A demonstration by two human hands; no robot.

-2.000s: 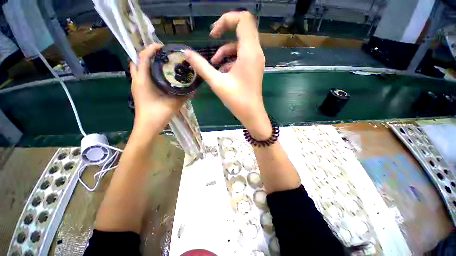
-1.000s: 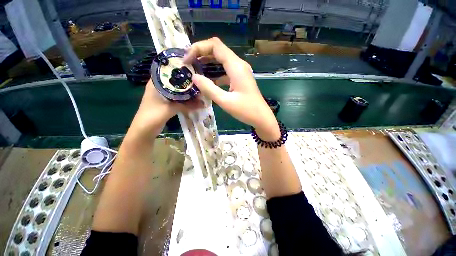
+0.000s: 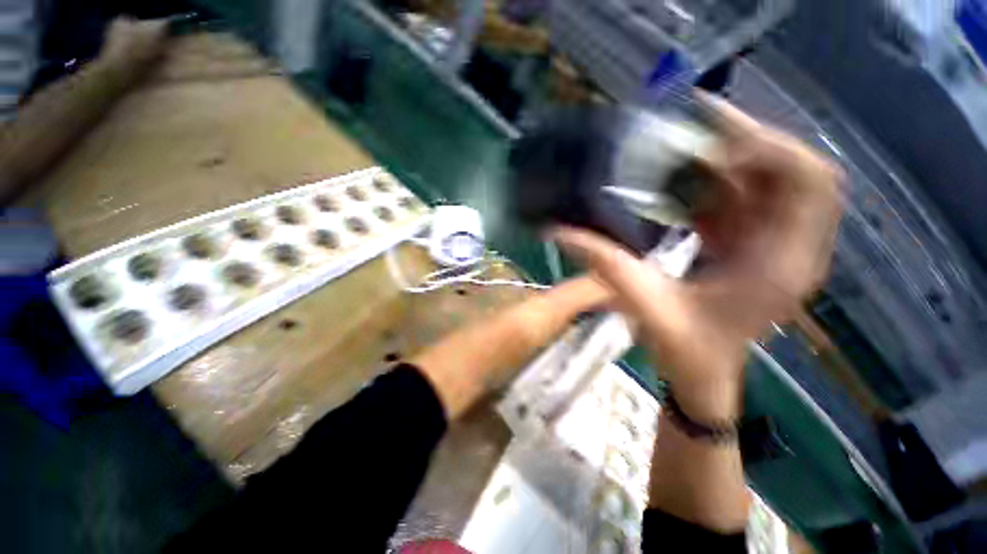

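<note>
A black cylindrical housing [image 3: 574, 162] is raised in front of me, strongly blurred, its pale end face turned right. My left hand [image 3: 590, 290] reaches up to it from below; its fingers are mostly hidden behind the housing and my right hand. My right hand [image 3: 758, 233] is at the end face, thumb below the housing and fingers curled on its far side; blur hides whether it grips. A white release liner strip [image 3: 574, 368] hangs below my hands. White adhesive sheets [image 3: 509, 503] lie on the bench, partly covered by the strip and right forearm.
A perforated holder strip [image 3: 249, 260] lies across the wood-coloured bench [image 3: 216, 103] at left. A small white fan [image 3: 459, 236] with a looped cable stands at its end. The green conveyor [image 3: 433, 135] runs diagonally behind. Another person's arm [image 3: 87, 97] is at upper left.
The view has swung left and tilted, bringing the whole holder strip and another person's arm into view. Both hands have stayed together at the raised housing, with the liner strip still hanging below.
</note>
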